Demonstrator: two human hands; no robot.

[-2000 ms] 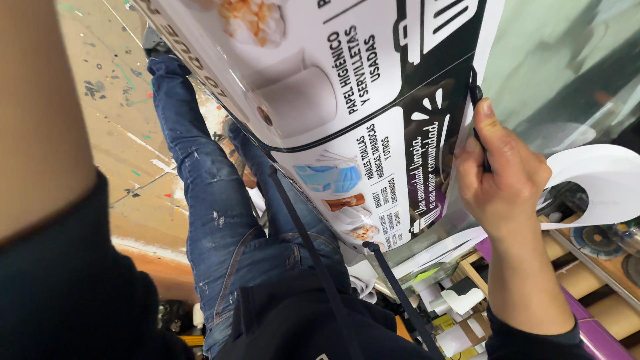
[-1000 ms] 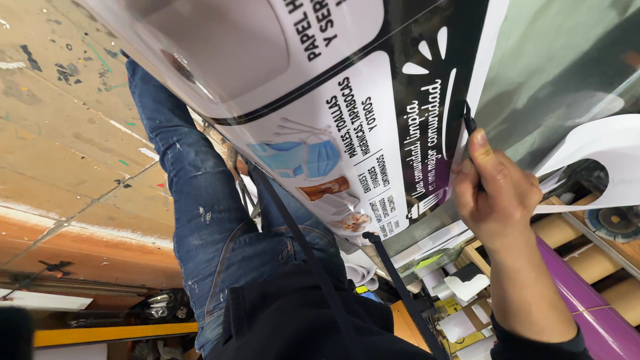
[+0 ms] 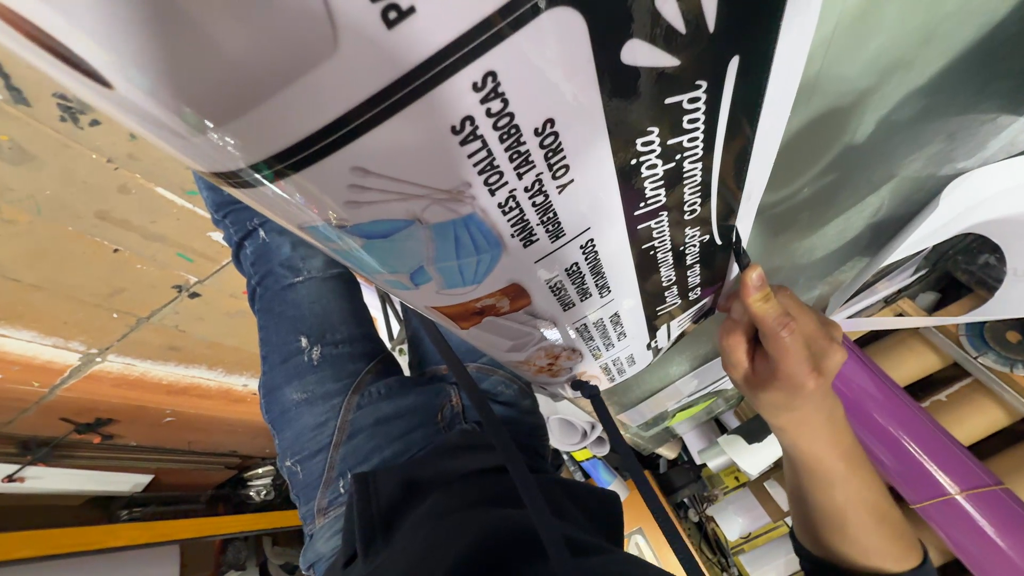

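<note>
A glossy printed sheet (image 3: 552, 200) with waste pictures, a black band and writing fills the upper middle of the head view and curves over at its left side. At its white right-hand border, near the lower corner, is my right hand (image 3: 784, 344). Its thumb and fingers are closed on a small slim dark tool (image 3: 741, 250), whose tip meets the edge of the black band. Most of the tool is hidden in the fingers, so its kind cannot be told. My left hand is not in view.
Beneath my right forearm lies a purple roll (image 3: 920, 456) with cardboard tubes (image 3: 960, 392) beside it. A curled white sheet (image 3: 960, 208) hangs at the right. My jeans (image 3: 312, 360) and dark hoodie cords are under the print. A yellow bar (image 3: 160, 534) crosses the lower left.
My right hand has moved down along the print's border, from beside the upper end of the script lettering to near its lower end. The left arm has left the view, which is now closer to the print.
</note>
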